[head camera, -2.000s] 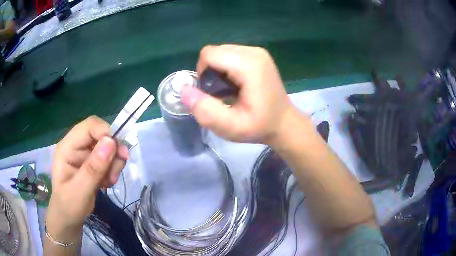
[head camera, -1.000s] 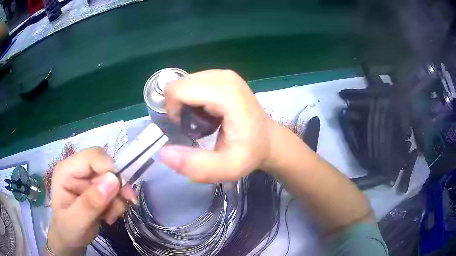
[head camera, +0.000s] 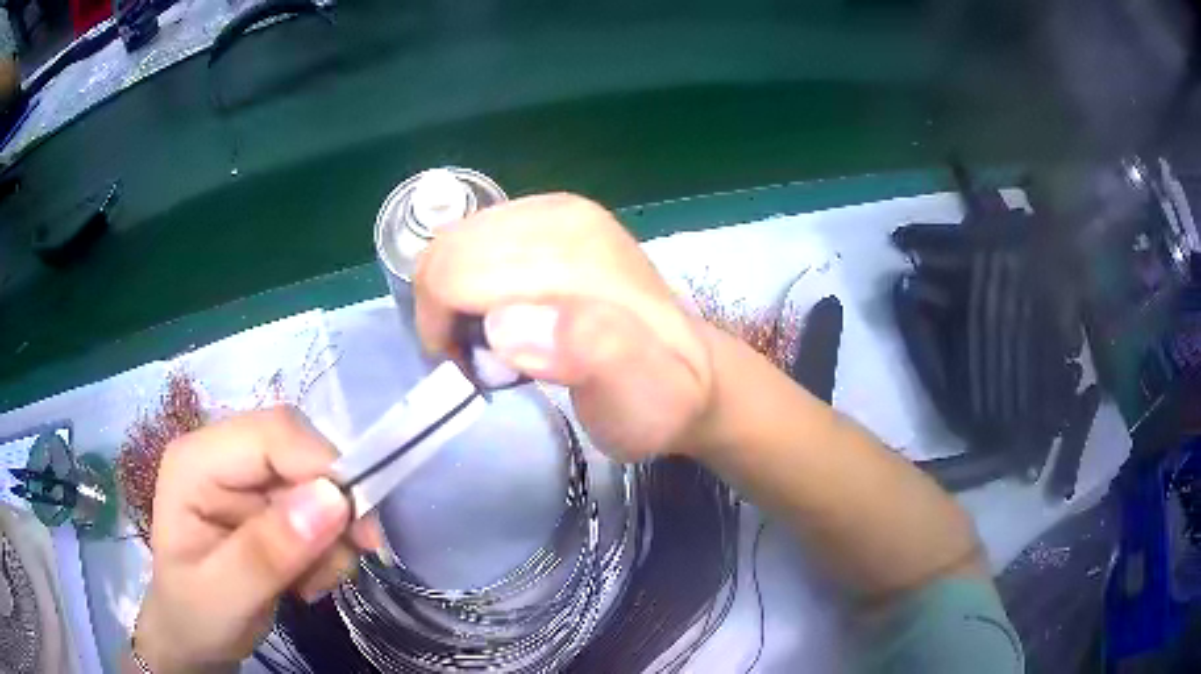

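My left hand pinches a flat silver metal band with a thin black wire lying along its middle. The band points up and to the right. My right hand holds a dark sleeve end, mostly hidden in the fingers, at the band's upper tip. How far the sleeve covers the tip cannot be told. A pile of curved metal bands lies below the hands. An upright silver spray can with a white top stands behind my right hand, partly covered by it.
Black sleeves are heaped at the right. Reddish wire ends lie at the left, near side cutters on a green spool. A fan is at the left edge, a blue crate lower right. Dark curved pieces lie on the green belt.
My right hand has come down from near the can to the band's tip with the dark piece. My left hand has lowered slightly. A dark curved piece has appeared on the belt's far side.
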